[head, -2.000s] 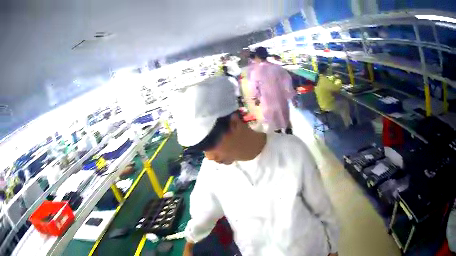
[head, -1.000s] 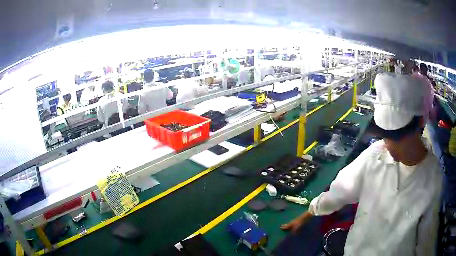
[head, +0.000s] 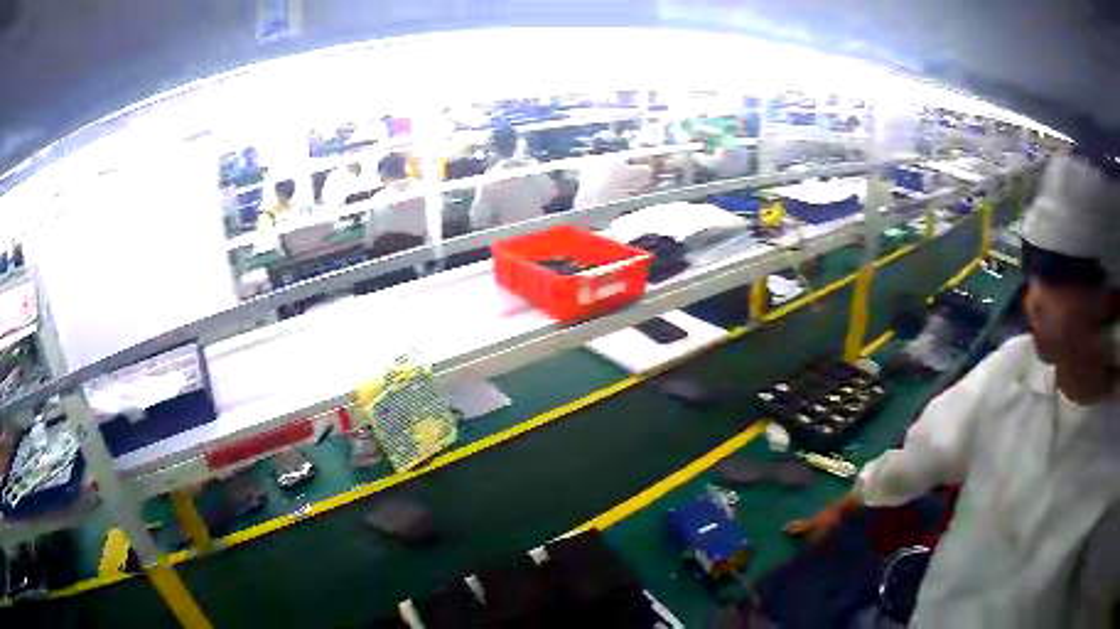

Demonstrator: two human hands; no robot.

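Neither of my hands is in the picture. Nearest in front of me, at the bottom, is a dark tray or box (head: pixel 540 596) with white strips at its edge, cut off by the frame. A small blue box (head: pixel 709 536) with yellow at its end lies on the green bench. A black gridded tray (head: pixel 823 399) with small light parts in its pockets lies behind it. A yellow perforated sheet (head: pixel 410 415) hangs at the shelf edge.
A person in white (head: pixel 1044 455) stands at the right, one hand on the bench. A red bin (head: pixel 571 273) and a blue bin with white contents (head: pixel 150 399) stand on the white shelf. The yellow-edged green conveyor (head: pixel 491 492) crosses the view, with flat dark pieces on it.
The view has turned left, so the person, red bin and black tray have shifted right in the picture. More of the blue bin and the dark tray at the bottom shows.
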